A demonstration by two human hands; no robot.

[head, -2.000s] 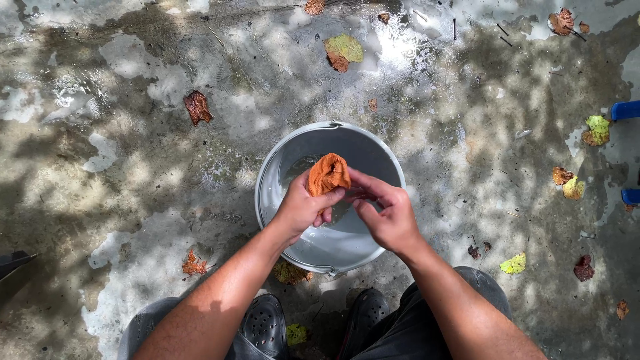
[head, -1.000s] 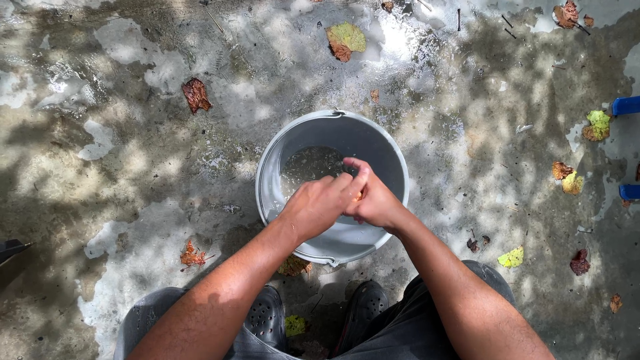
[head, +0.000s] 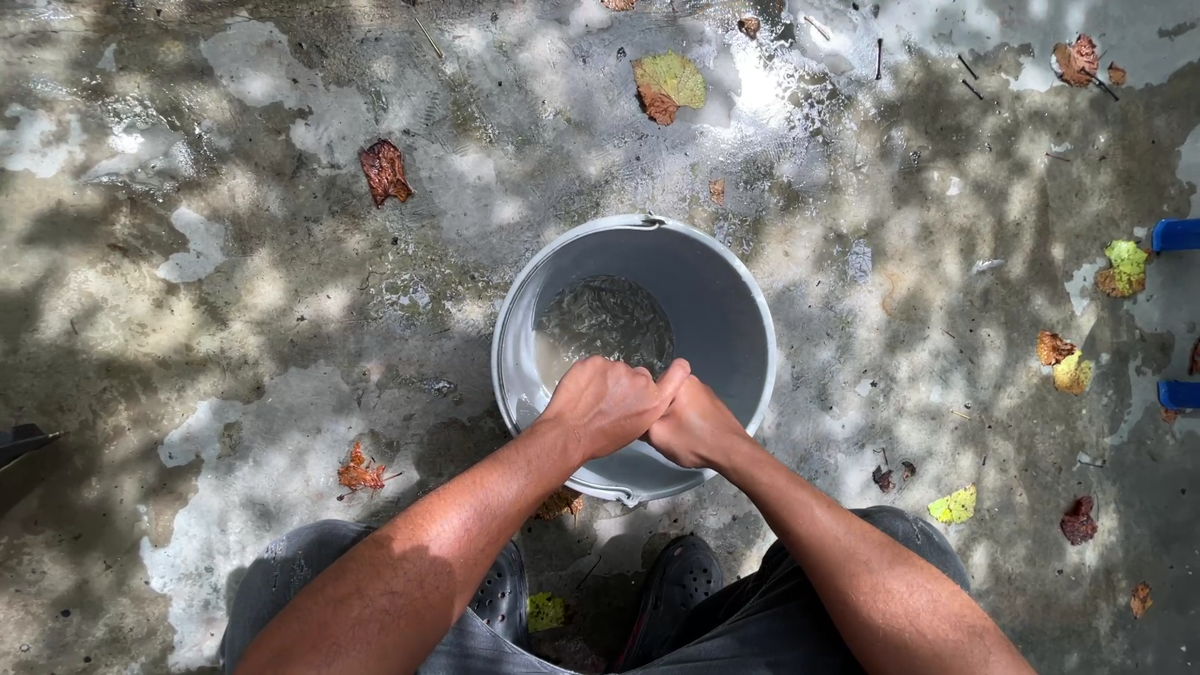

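A round grey plastic bucket stands on the concrete floor before my feet. Dark, rippled water lies at its bottom. Over the near half of the bucket my left hand and my right hand press together, both closed into fists, with a thumb lying across between them. The orange cloth seen earlier is hidden now; the closed fingers cover whatever they hold. Both hands are above the water, near the rim.
My dark clogs stand just behind the bucket, between my knees. Fallen leaves and twigs lie on the wet, patchy concrete. Two blue ends of an object reach in at the right edge. A dark pointed thing shows at the left edge.
Two seconds ago the orange cloth was plainly visible in my hands; my fists have since closed together over the bucket and the cloth is out of sight. The water surface is now rippled.
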